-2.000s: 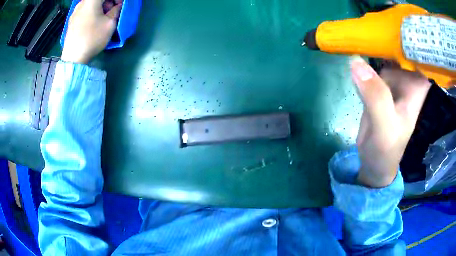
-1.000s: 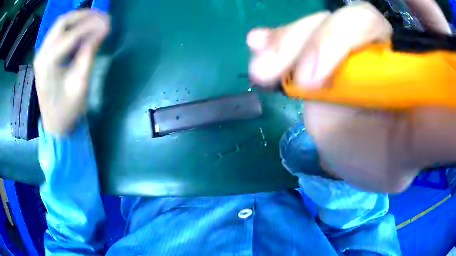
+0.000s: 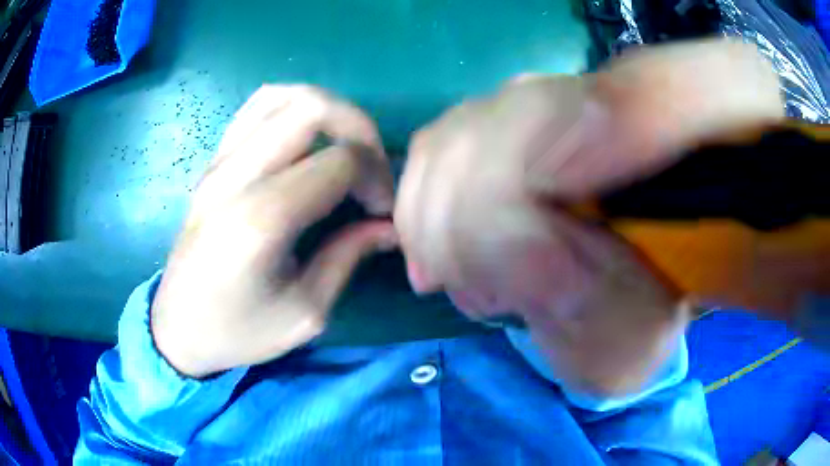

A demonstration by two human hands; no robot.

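Note:
My right hand (image 3: 510, 200) is blurred and closed around the orange and black power screwdriver (image 3: 728, 246), whose body points off to the right edge; its nose and bit are hidden. My left hand (image 3: 264, 227) is bent, thumb and fingertips together, touching or very near the fingers of my right hand over the green mat. Whether a small screw or other part is between its fingertips cannot be told. The grey-brown housing is not visible; the hands cover the area in the middle.
The blue screw bin (image 3: 59, 55) with a dark heap of screws is at the upper left. Dark housings (image 3: 27, 182) stand side by side at the left edge. Dark specks lie on the green mat (image 3: 355, 55). Crinkled clear plastic (image 3: 783, 55) is at the upper right.
My left hand has left the blue bin and moved right and down to the middle. My right hand has brought the screwdriver down and inward. The housing, seen before, is now hidden.

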